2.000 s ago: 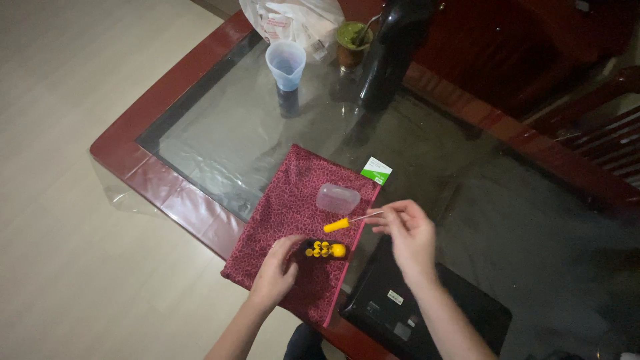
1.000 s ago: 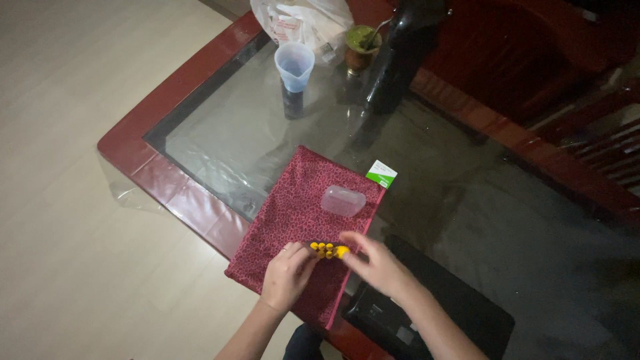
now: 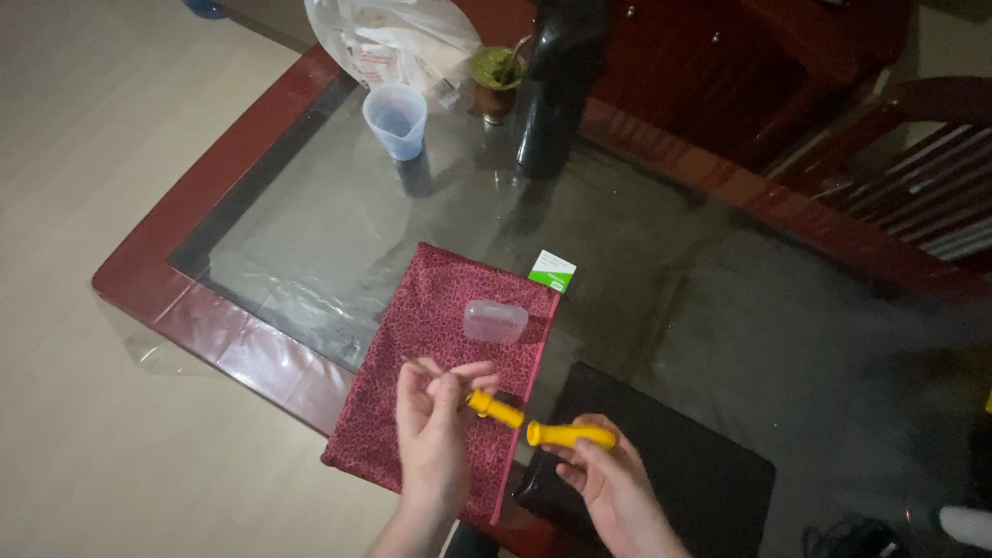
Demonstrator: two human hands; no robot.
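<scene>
My left hand [image 3: 438,411] grips a thin metal shaft that ends in a short yellow plastic piece [image 3: 496,408]. In my right hand [image 3: 601,465] is a larger yellow handle [image 3: 570,435], its collared end facing that piece across a small gap. Beneath my left hand lies a pink patterned cloth [image 3: 403,310]. A clear plastic container [image 3: 496,322] rests on the cloth, beyond both hands. Part of a dark object with a bit of yellow shows behind the short piece; my left hand partly hides it.
A black laptop [image 3: 659,465] lies under and beside my right hand. A green and white card [image 3: 552,270] touches the cloth's corner. Farther back stand a translucent cup [image 3: 396,120], a mate gourd [image 3: 496,81], a black bottle [image 3: 558,93] and a white plastic bag [image 3: 403,39].
Both hands were at the yellow set over the cloth one second ago. Now they hold two separate yellow pieces, and my right hand has moved to the right.
</scene>
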